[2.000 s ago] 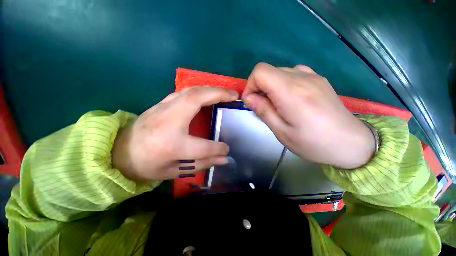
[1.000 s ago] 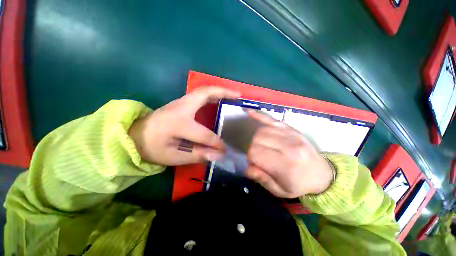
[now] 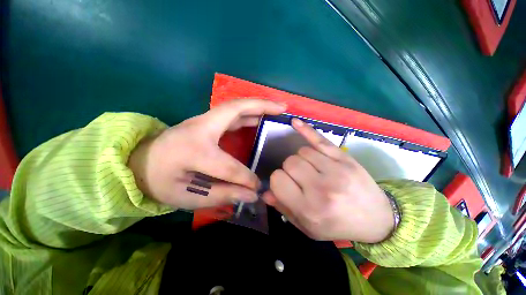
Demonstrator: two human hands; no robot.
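The display panel (image 3: 378,154), with a pale face and dark border, lies in a red foam tray (image 3: 340,117). My left hand (image 3: 199,158) spans its upper left corner, one fingertip at the top edge and others over the left side. Several small black strips (image 3: 199,183) stick to a left finger. My right hand (image 3: 329,190) lies over the panel, its index finger extended to the top border, the others curled. Its thumb is close to the left fingertips. A glossy semi-clear patch (image 3: 252,217) shows below them; whether it is held film or a reflection is unclear.
The tray lies on a glossy dark-green surface (image 3: 132,57). A metal rail (image 3: 424,80) runs diagonally at the right. Beyond it are more red trays with panels, one at the upper right (image 3: 487,29). A red tray edge shows at the far left (image 3: 6,150).
The right hand left its pinch at the top edge, came down across the panel, and now has its index finger extended to the top border. The left hand stays around the corner. The view has shifted.
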